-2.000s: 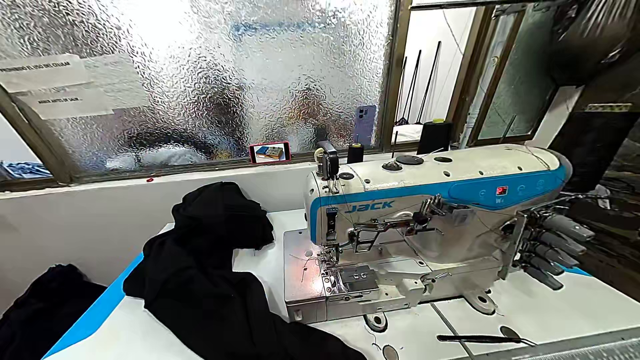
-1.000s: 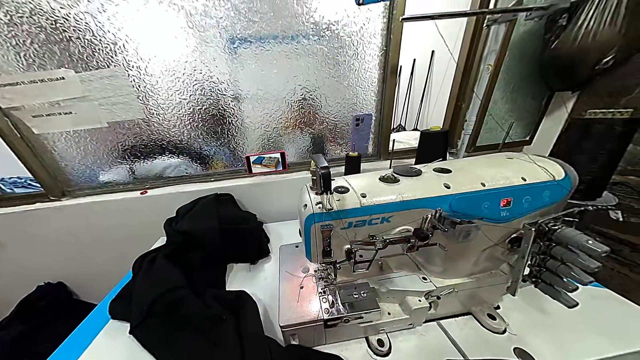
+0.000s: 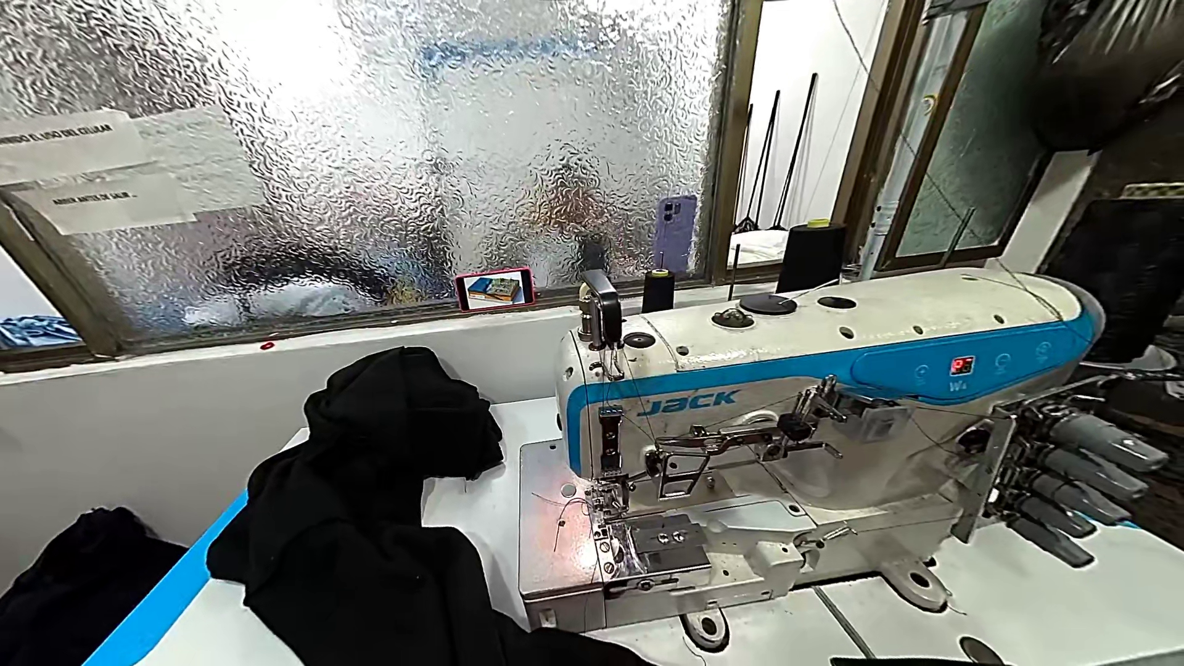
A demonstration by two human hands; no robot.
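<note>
Neither my left hand nor my right hand shows in the head view. A white and blue Jack industrial sewing machine [image 3: 814,370] stands on the white table [image 3: 1045,592], its lamp lighting the needle area. Loose threads [image 3: 561,523] lie on the metal bed plate [image 3: 555,555] left of the presser foot. A bunched black cloth [image 3: 370,518] rests on the table to the left of the machine and runs down past the lower frame edge. The digital display [image 3: 962,365] on the machine head glows red.
More black fabric [image 3: 83,573] lies beyond the table's blue left edge [image 3: 166,583]. Behind the machine stand black thread cones [image 3: 811,259]. A phone [image 3: 496,289] leans on the sill of a textured window [image 3: 462,139]; a purple phone [image 3: 675,231] stands near the frame. Grey tensioners [image 3: 1101,453] project at right.
The view has shifted slightly, and the dark tool on the table at lower right has mostly left the frame. Otherwise the cloth and machine look the same.
</note>
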